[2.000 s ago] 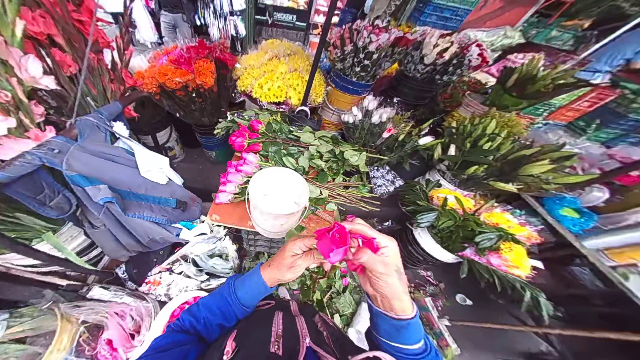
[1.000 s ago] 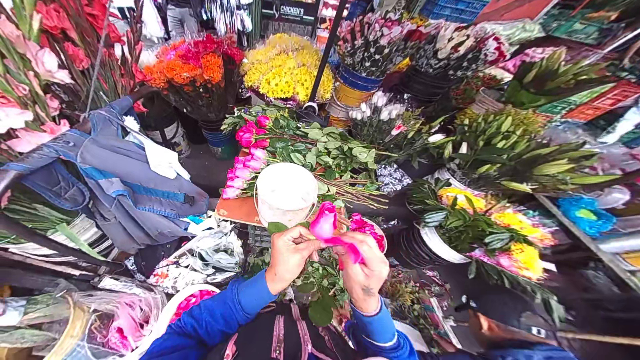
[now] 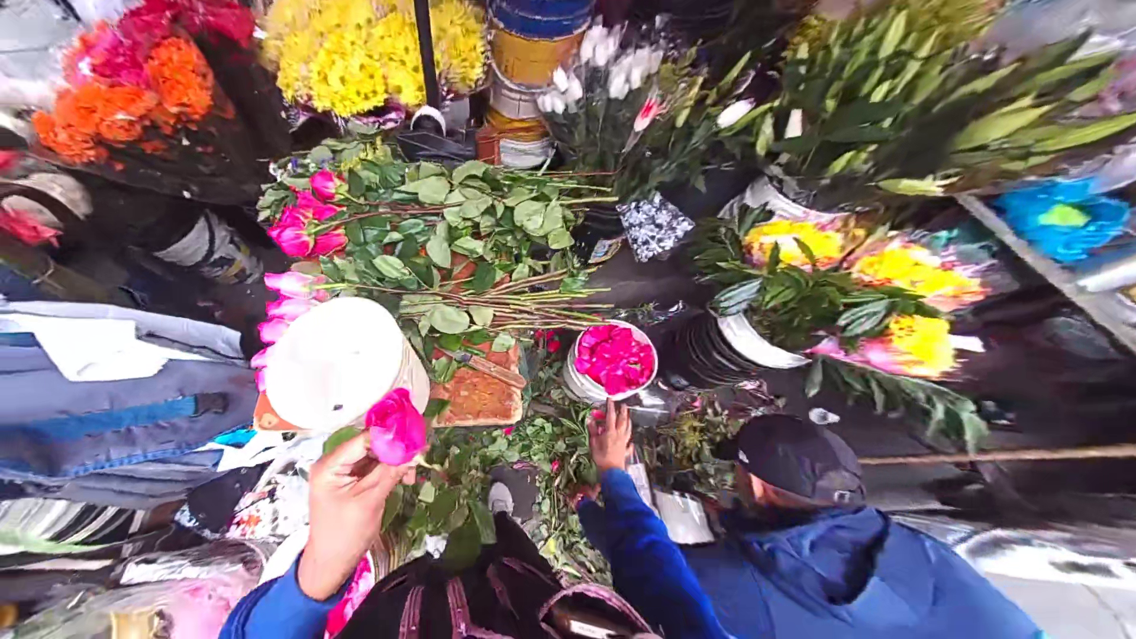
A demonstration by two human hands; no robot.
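My left hand [image 3: 351, 488] holds a single bright pink rose [image 3: 397, 426] by its base, in front of the white bucket [image 3: 333, 364]. At the near rim of a smaller white bucket [image 3: 611, 399], my right hand [image 3: 610, 437] has its fingers spread and nothing seen in its grasp. That smaller bucket is filled with loose pink petals [image 3: 615, 358]. Cut roses with long leafy stems [image 3: 497, 213] lie on an orange board [image 3: 479, 395], their pink heads [image 3: 306, 217] toward the left. A knife-like tool [image 3: 488, 366] rests on the board.
A person in a dark cap [image 3: 803, 457] and blue jacket is crouched close on my right. Leaves and stem scraps [image 3: 532, 453] cover the ground ahead. Yellow bouquets [image 3: 905, 275] stand at right, yellow flowers [image 3: 364, 53] and orange flowers [image 3: 142, 98] behind, and a blue-grey garment [image 3: 115, 417] at left.
My hands, together at the rose before, are now apart: the left holds it farther left, and the right has moved to the petal bucket. The person in the cap has come farther into view.
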